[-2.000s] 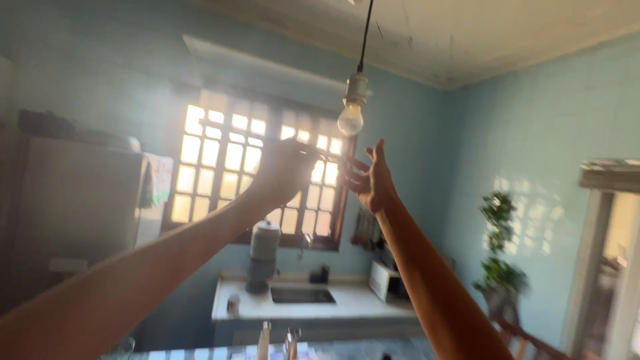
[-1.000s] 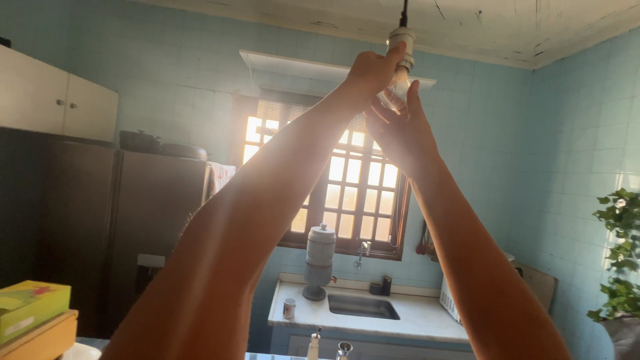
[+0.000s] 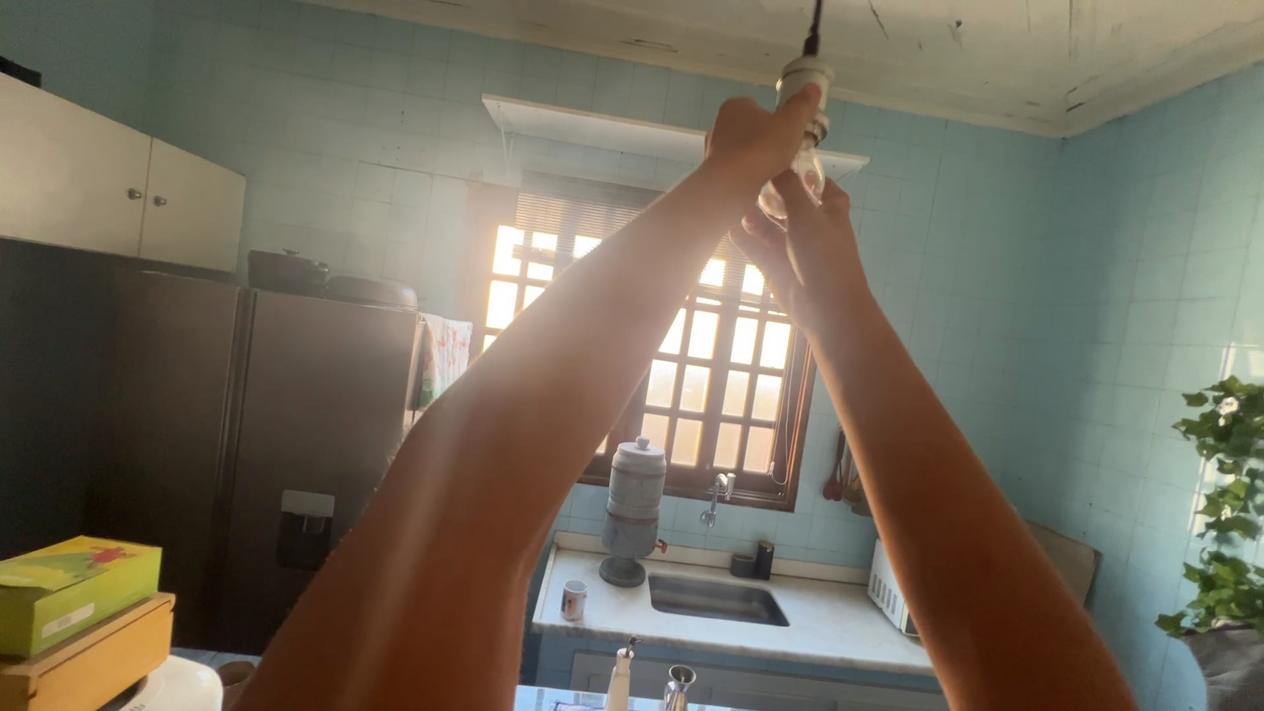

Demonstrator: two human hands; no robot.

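A white lamp socket (image 3: 805, 79) hangs from the ceiling on a black cord (image 3: 814, 30), with a clear glass light bulb (image 3: 805, 178) at its lower end. My left hand (image 3: 758, 133) is closed around the socket, its thumb along the side. Just below, my right hand (image 3: 805, 232) has its fingers on the bulb's glass. Part of the bulb is hidden by those fingers.
Ahead are a barred window (image 3: 721, 375), a white wall shelf (image 3: 592, 128) and a marble counter (image 3: 829, 612) with a sink (image 3: 719, 600) and a water filter (image 3: 634, 504). A dark refrigerator (image 3: 326, 395) stands left; a leafy plant (image 3: 1229, 494) is at right.
Two seconds ago both hands were below and beside the hanging bulb, off the socket. One second ago the left hand was at the socket and the right at the bulb, much as now.
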